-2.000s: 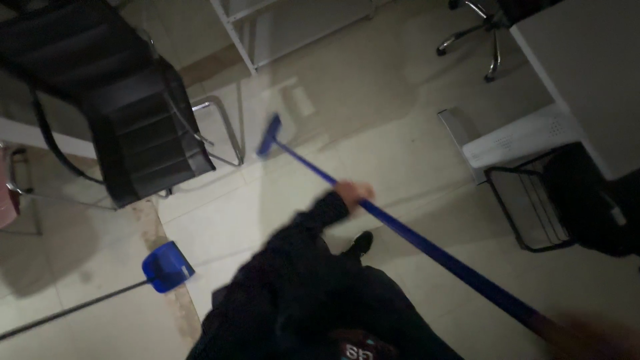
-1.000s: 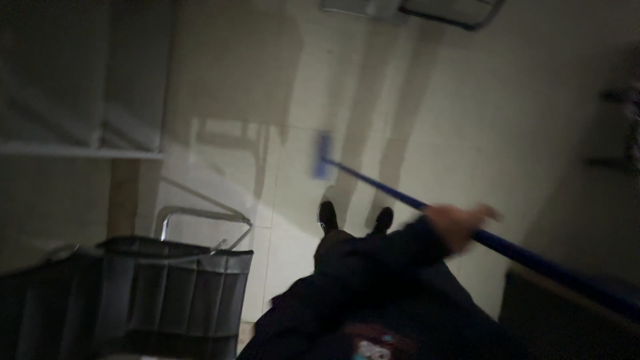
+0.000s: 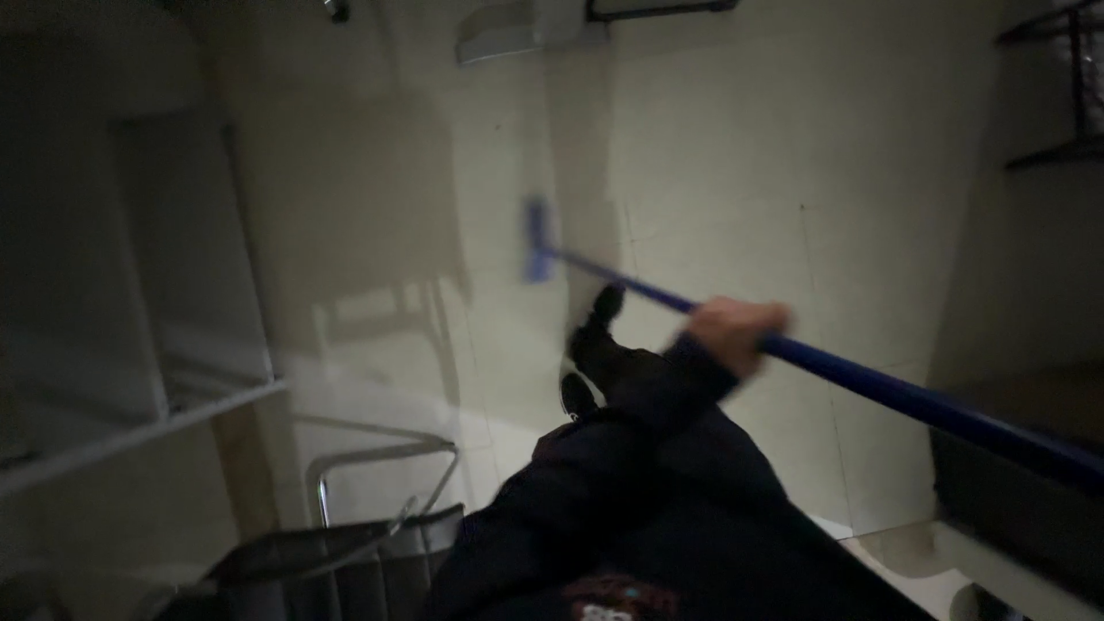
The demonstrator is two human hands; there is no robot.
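Observation:
My left hand (image 3: 740,332), in a dark sleeve, is closed around the long blue handle (image 3: 862,375) of a broom. The handle slants from the right edge down to the blue broom head (image 3: 536,240), which is blurred and lies over the pale tiled floor near the middle of the view. Whether its bristles touch the floor cannot be told. My right hand is out of view, and the handle's upper end runs past the right edge. My dark shoes (image 3: 578,397) stand below and right of the broom head.
A black padded chair (image 3: 345,573) with a metal tube frame stands at lower left. Beyond it is a pale shelf unit (image 3: 138,435). A light-coloured base (image 3: 509,43) and a black chair frame (image 3: 664,12) are at the top; another dark frame (image 3: 1078,86) is at upper right.
The view has turned a lot. My left hand stays on the blue handle throughout. My right hand, blurred at the lower right two seconds ago, has left view, as has the blue dustpan.

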